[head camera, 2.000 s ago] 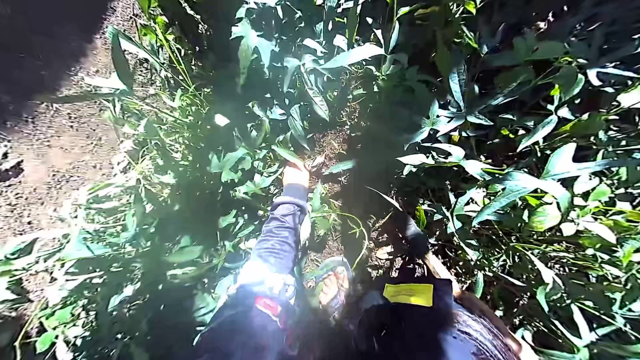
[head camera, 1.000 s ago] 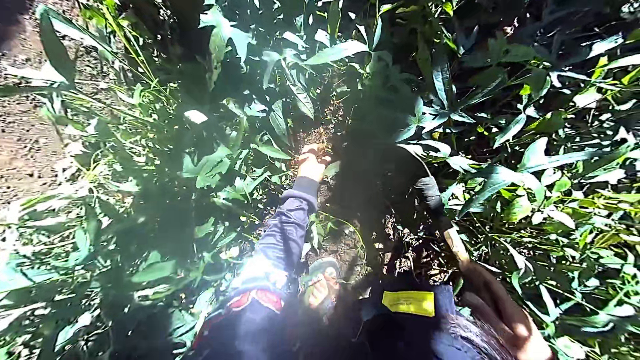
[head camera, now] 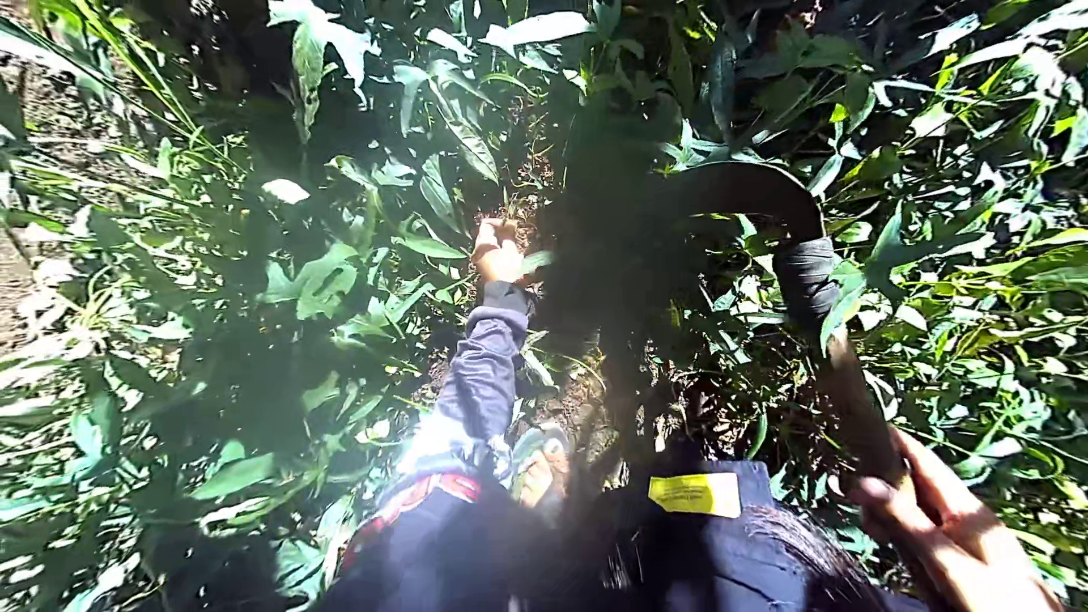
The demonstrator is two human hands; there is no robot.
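My left hand, at the end of a dark sleeve, reaches down among leafy plants, its fingers bent close to thin stems at the soil; whether it grips one I cannot tell. In my right hand, at the lower right, is the wooden handle of a sickle. Dark wrapping binds the handle near the blade. The curved dark blade arches to the left over the leaves, and its far end is lost in deep shadow.
Dense lobed leaves surround both hands. Bare soil shows at the left edge. A foot in a sandal stands below my left hand. Strong glare and shadow hide much of the middle.
The sickle has come further into view at the right, its curved blade now higher and plainer. My right hand, out of clear view at first, shows on the handle. My left hand stays low among the plants.
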